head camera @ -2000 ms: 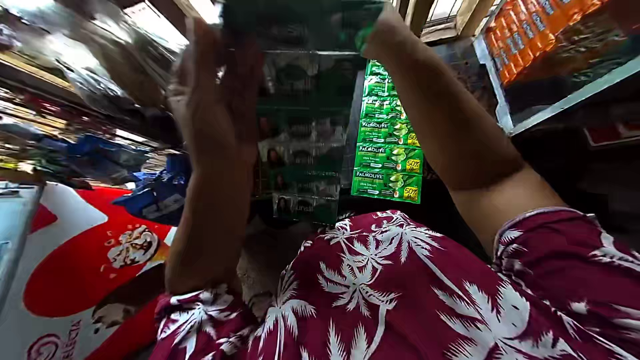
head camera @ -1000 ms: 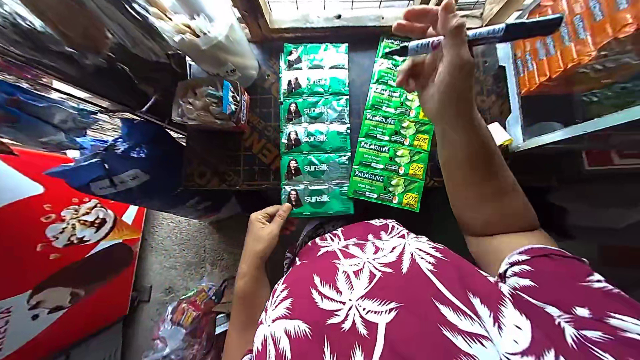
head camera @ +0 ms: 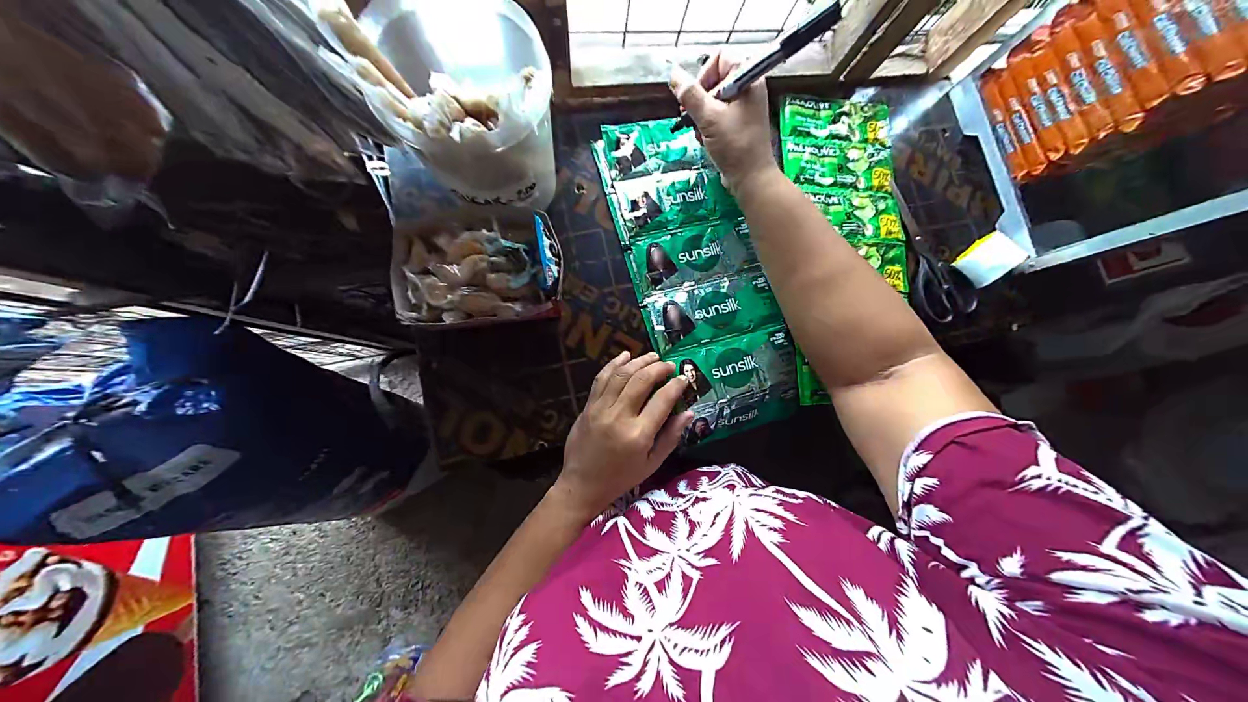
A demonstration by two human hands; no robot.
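A strip of green Sunsilk sachets (head camera: 719,306) lies on the dark table, tilted slightly. My left hand (head camera: 629,419) rests on its lower left edge, fingers together on the sachets. Over the strip's top end, my right hand (head camera: 726,117) grips a black marker pen (head camera: 780,51); a dark tip shows at the left of the fingers, close to the top sachet. Whether the tip touches it, I cannot tell. A second strip, of green Palmolive sachets (head camera: 837,166), lies to the right, partly hidden under my right forearm. Black-handled scissors (head camera: 944,291) lie beside it.
A white plastic tub (head camera: 468,146) and an open box of small plastic-wrapped items (head camera: 473,278) stand at the left. A metal-framed glass case (head camera: 1014,214) with orange packets (head camera: 1082,88) is at the right. A blue bag (head camera: 214,429) hangs at the left, above a concrete floor (head camera: 292,585).
My right hand has come down with the marker to the top of the Sunsilk strip. That strip, held up two seconds ago, now lies tilted on the table. The view has moved closer.
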